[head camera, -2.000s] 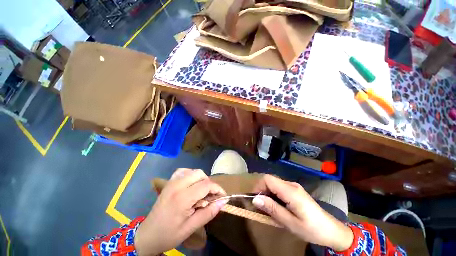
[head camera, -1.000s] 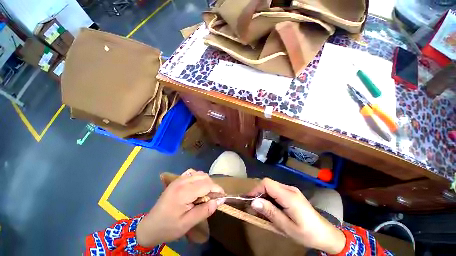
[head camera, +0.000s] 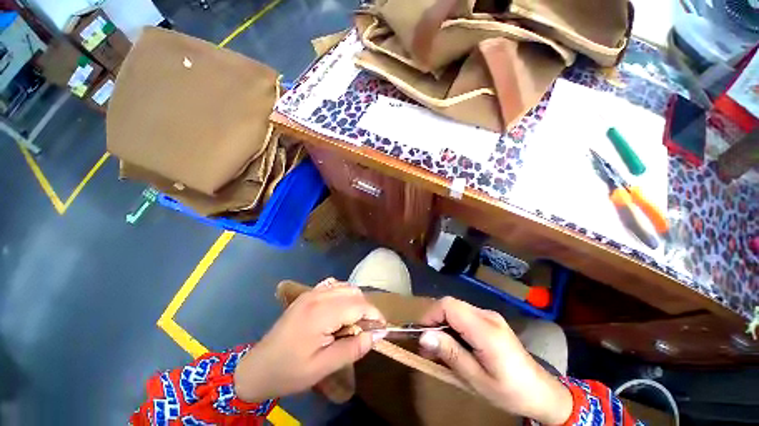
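A brown bag lies on my lap with its mouth open towards me and a pale tan strip along its edge. My left hand pinches the bag's edge at the left of the mouth. My right hand is at the right of the mouth, thumb and forefinger pinched together. A thin pale thread runs between the fingertips of both hands. Whether a needle is in the right fingertips is too small to tell.
The desk ahead bears a brown bag pile, pliers, a green-handled tool and a phone. Stacked bags rest over a blue crate at left. Another blue crate is under the desk.
The view has shifted, so the desk and its things sit slightly lower and further right. Both hands keep nearly the same places, with the thread still between them.
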